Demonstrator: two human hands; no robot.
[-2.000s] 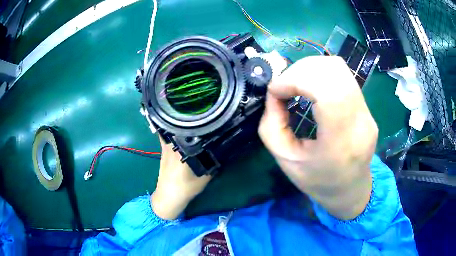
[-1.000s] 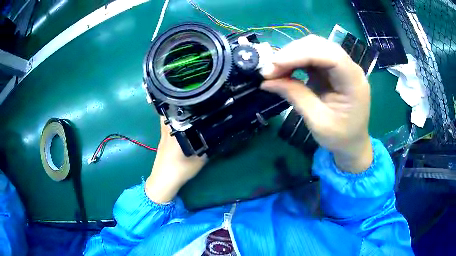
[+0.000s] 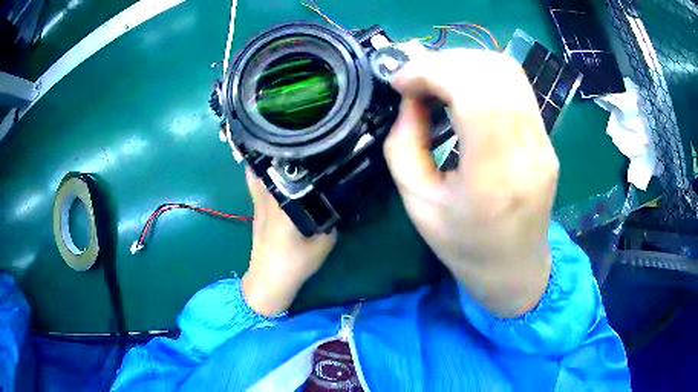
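The black projector optical engine housing (image 3: 329, 184) is tilted above the green bench, its round lens (image 3: 297, 90) facing up with green streaks in the glass. My left hand (image 3: 287, 245) holds the housing from below at its near left corner; some fingers are hidden under it. My right hand (image 3: 482, 164) is at the housing's right side, thumb and forefinger bent close together by the small gear (image 3: 389, 63). Its fingertips partly cover that area, and I cannot tell if they pinch anything. A red-and-black lead (image 3: 187, 207) with a white connector trails left.
A tan tape roll (image 3: 76, 221) lies at the left. Die-cut black adhesive sheets (image 3: 585, 50) and white release paper (image 3: 632, 138) lie at the right, beside black mesh (image 3: 658, 92). Thin coloured wires (image 3: 467, 32) lie behind the housing. A blue sleeve (image 3: 11, 329) shows at the left edge.
The housing has turned and shifted slightly since a second ago. My right hand has moved from beside the gear's white bracket to closer over the gear and housing edge. My left hand keeps its hold.
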